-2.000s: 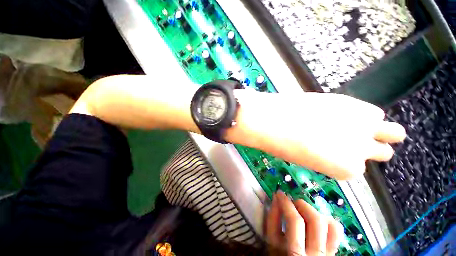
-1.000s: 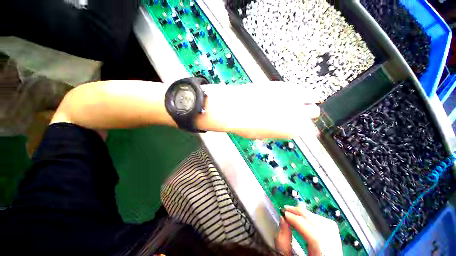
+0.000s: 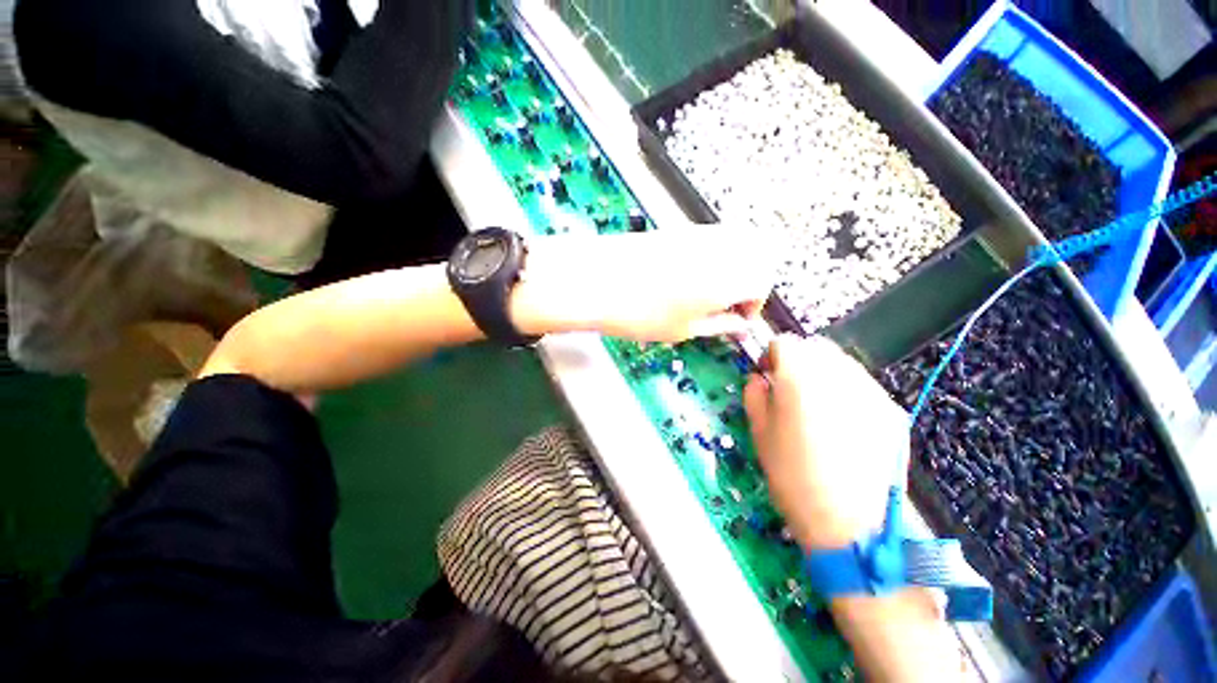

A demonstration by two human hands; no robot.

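Note:
The green circuit board panel (image 3: 714,460) lies diagonally in its metal rail, dotted with black, blue and white-topped parts. My left hand (image 3: 701,283), with a black watch, reaches across the board from the left, overexposed. My right hand (image 3: 828,434), with a blue wrist strap (image 3: 854,567), comes from the lower right above the board's far edge. The fingertips of both hands meet beside the rail. The fingers are bent together; whether small parts are between them cannot be told. Black capacitors (image 3: 1054,440) lie heaped in a tray at the right.
A black tray of small white parts (image 3: 801,174) is beyond my left hand. A blue bin (image 3: 1134,147) holds dark parts at the upper right. A light-blue coiled cord (image 3: 994,300) crosses the capacitors. A person's dark sleeve (image 3: 254,120) is at the upper left. A striped cloth (image 3: 561,560) hangs below.
My left hand has drawn back from over the black capacitors to the board's far edge. My right hand has moved up and away from the lower board to meet it. The view has shifted.

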